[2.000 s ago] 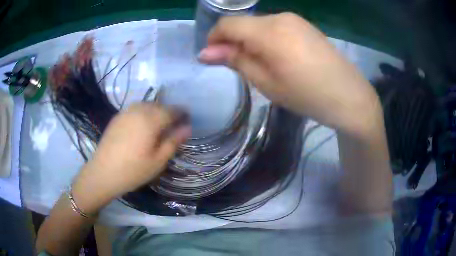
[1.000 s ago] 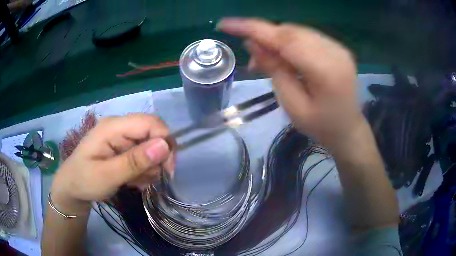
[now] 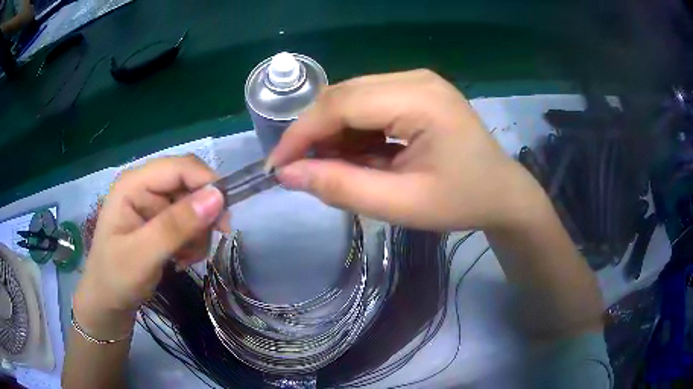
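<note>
My left hand (image 3: 156, 228) pinches one end of a short, flat, dark grey strip piece (image 3: 247, 185) between thumb and fingers. My right hand (image 3: 410, 152) pinches the other end between thumb and index finger. The piece is held level above the bench, in front of the spray can; whether it is one piece or two is unclear. Below the hands lies a nested pile of shiny silver curved metal bands (image 3: 292, 334), open towards the can. Black wire bundles (image 3: 418, 281) curve around both sides of the pile.
A silver spray can (image 3: 285, 91) with white top stands behind the bands. Black sleeves (image 3: 596, 190) are heaped right. Dark-handled cutters and a green spool (image 3: 67, 245) lie left, a cream fan (image 3: 15, 304) far left. A dark curved band (image 3: 146, 62) lies on the green belt (image 3: 395, 45).
My right hand has come down and left from above the right side, and its fingertips now meet the strip piece near my left hand. The can shows slightly further left as the view shifted.
</note>
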